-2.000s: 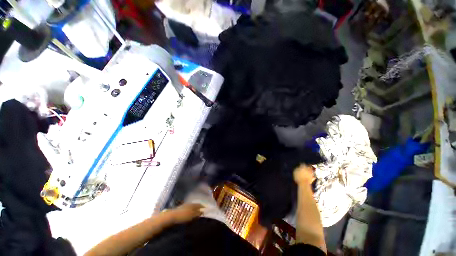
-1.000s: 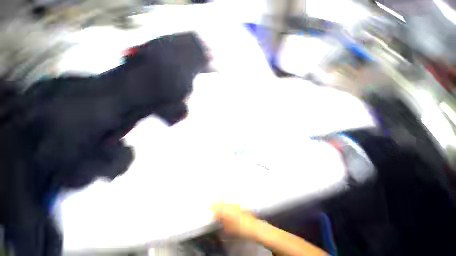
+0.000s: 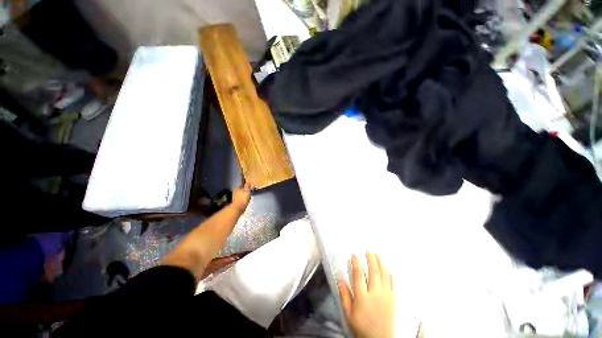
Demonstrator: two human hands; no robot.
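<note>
The wooden bench (image 3: 245,112) stands beside the white table's left edge, its long plank running away from me. My left hand (image 3: 242,196) is at the bench's near end, fingers curled on its corner; the fingertips are small and partly hidden. My right hand (image 3: 369,297) lies palm down on the white table (image 3: 356,191) near its left edge, fingers spread, holding nothing; its wrist is cut off by the picture's bottom edge. A black garment (image 3: 429,99) lies heaped across the far and right part of the table.
A white-covered block (image 3: 145,132) stands left of the bench, with a narrow dark gap between them. White cloth (image 3: 270,277) hangs below the table's left edge. Scraps litter the grey floor (image 3: 152,244). Part of a person in purple (image 3: 39,257) shows at the lower left.
The view has swung left from the sewing machine to the bench side. My left hand is now at the bench's end, and my right hand rests on the table.
</note>
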